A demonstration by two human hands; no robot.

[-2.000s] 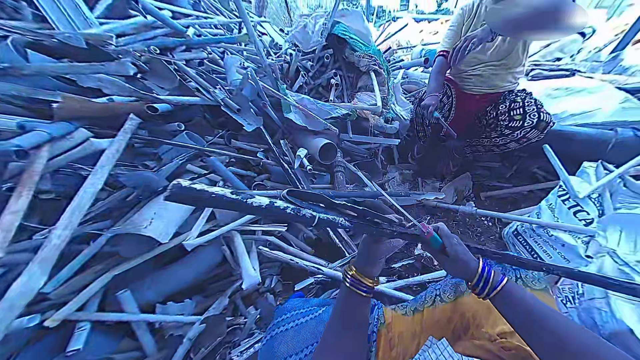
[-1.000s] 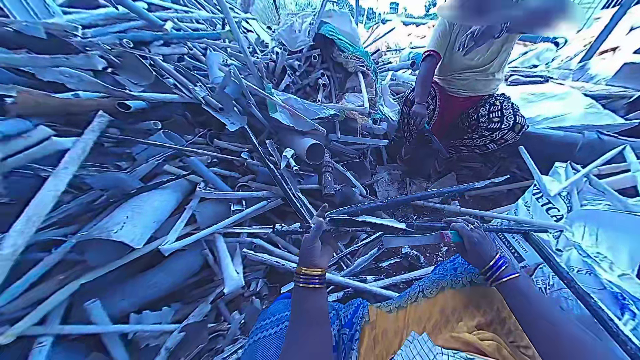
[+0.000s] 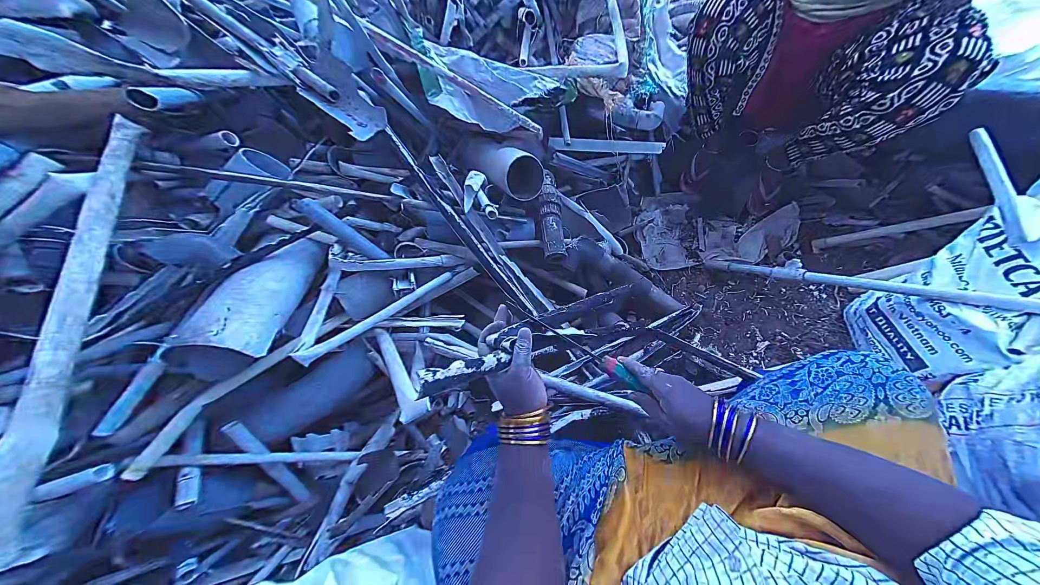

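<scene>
Low in the middle, my left hand grips a dark, split strip with pale residue on it; its fingers curl round the strip and the thumb points up. My right hand is closed on the red and green handle of a tool, whose thin dark blade seems to point up and left toward the strip. Other long dark strips lie just beyond my left hand. The exact contact between blade and strip cannot be told.
Scrap pipes and split pipe pieces are heaped at the left and ahead. A wide pipe's mouth faces me. Another person in patterned cloth sits at the upper right. Printed white sacks and a long thin pipe lie at the right.
The long dark piece that lay across both hands two seconds ago is no longer across them; my left hand now grips a short piece. The view has tilted down.
</scene>
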